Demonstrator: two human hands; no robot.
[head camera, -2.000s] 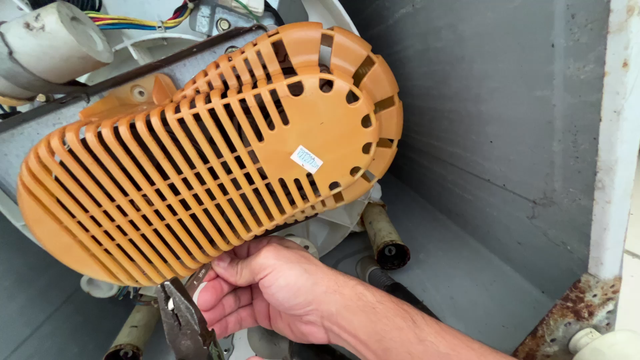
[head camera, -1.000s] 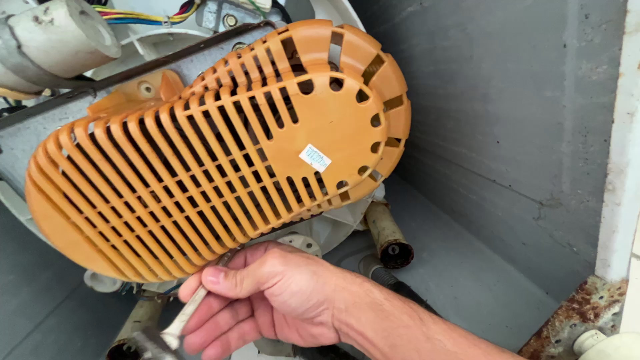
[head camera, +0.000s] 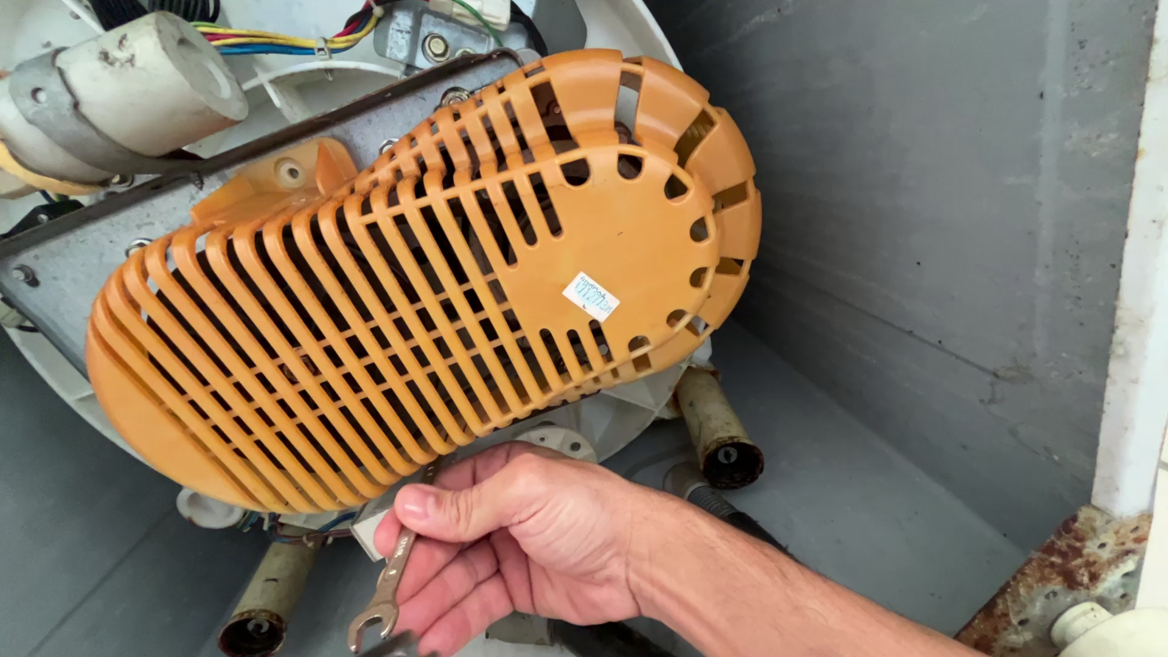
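Observation:
My right hand (head camera: 538, 534) comes in from the lower right and pinches a metal open-end wrench (head camera: 391, 575) between thumb and fingers. The wrench's open jaw points down, while its upper end is hidden at the lower edge of an orange slotted plastic cover (head camera: 411, 301). Below the jaw, the dark tip of another metal tool (head camera: 394, 646) shows at the bottom edge of the view. The cover lies over a metal plate (head camera: 64, 274) on the underside of a washing machine tub. My left hand is out of view.
A strapped white cylinder (head camera: 173, 82) and coloured wires (head camera: 292, 41) lie upper left. Rusty-ended tubes (head camera: 716, 429) stand below the cover. A grey cabinet wall (head camera: 931, 182) rises on the right, with a rusted corner bracket (head camera: 1049, 575) and a dark hose (head camera: 730, 516) below.
The pliers seen at the cover's lower edge two seconds ago have gone from there; a dark tool tip now shows lower down. The wrench in my right hand is more plainly visible.

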